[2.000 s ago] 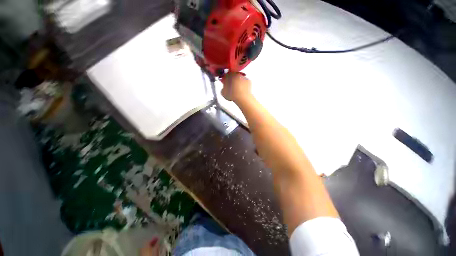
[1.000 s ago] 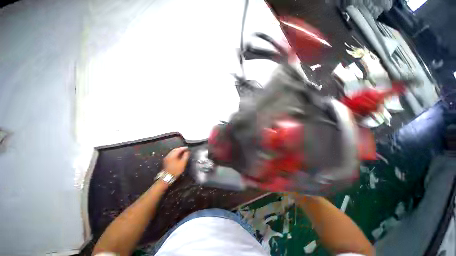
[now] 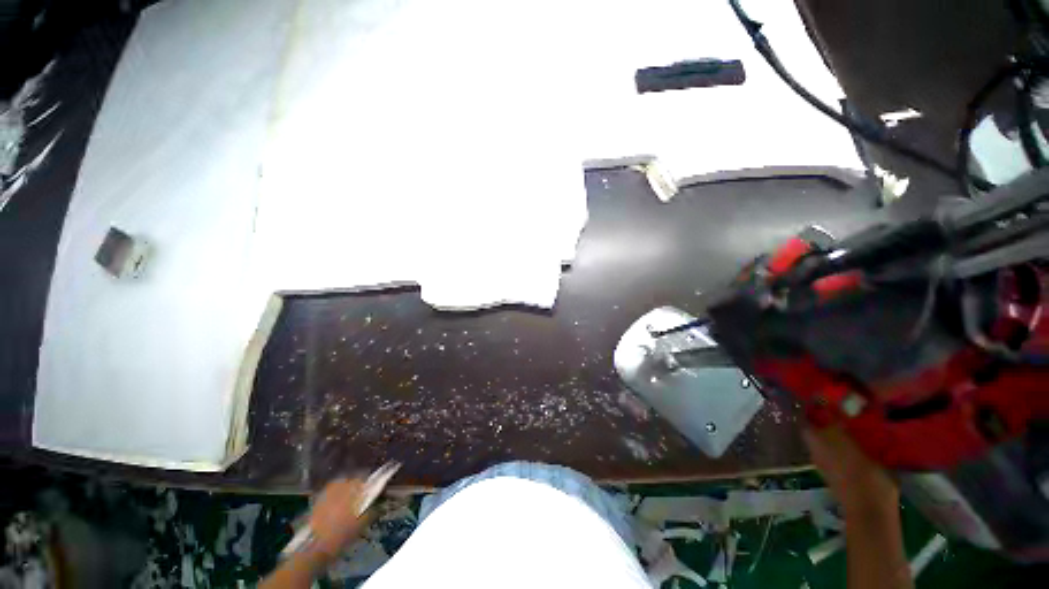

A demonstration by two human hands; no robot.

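The red and black cutting machine [image 3: 920, 357] fills the right side, with its silver base plate [image 3: 690, 385] on the dark table. My right hand [image 3: 845, 460] is under the motor body, mostly hidden by it; its fingers cannot be seen. My left hand [image 3: 336, 512] is at the table's front edge, blurred, closed on a thin pale offcut strip. The white fabric lay [image 3: 403, 150] covers the back and left of the table, with a stepped cut edge facing me.
A dark bar weight [image 3: 690, 75] and a small grey-brown box [image 3: 119, 253] rest on the lay. A black cable [image 3: 851, 121] runs at upper right. The dark table [image 3: 460, 380] is speckled with lint. White scraps litter the green floor [image 3: 736, 564].
The view has swung back over the lay. The machine is at the right, with its base plate on bare table. My left hand has moved from beside the base plate to the front edge and now holds a strip.
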